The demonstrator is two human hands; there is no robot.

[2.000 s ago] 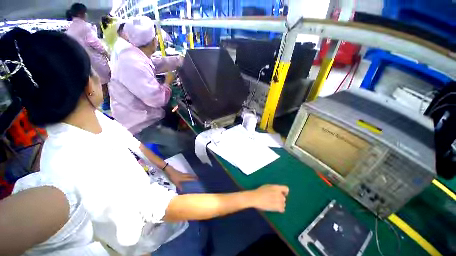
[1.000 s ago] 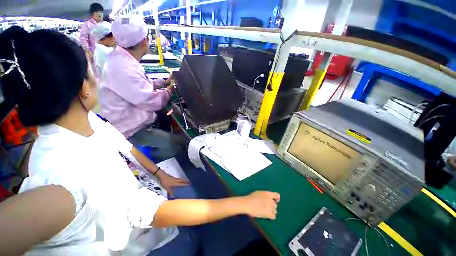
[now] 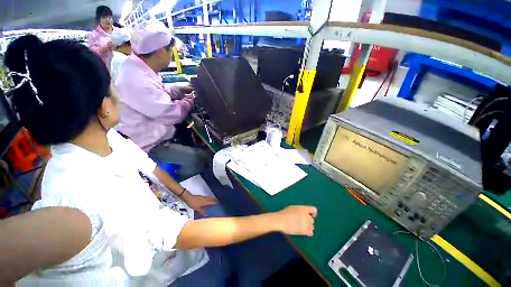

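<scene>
Neither of my hands is in view. A blurred piece of bare skin, possibly my own arm, shows at the lower left edge; no hand shows on it. Nearest in front of me, a flat dark plate with a silver frame and a slotted handle lies on the green-matted bench. Small white bits lie on the plate. A thin cable loops beside it. A large grey Agilent tester stands behind, its screen yellowish. A small orange-red stick lies before the tester.
A person in white sits at the left, one fist on the bench edge. White papers and a white cylinder lie beyond. Yellow-and-white posts carry a shelf. Coworkers in pink sit or stand farther along. A dark box-like unit stands near them.
The camera view has shifted slightly, moving the bench items in the picture. The neighbour's fist stays at the bench edge. The farther coworkers have shifted posture a little.
</scene>
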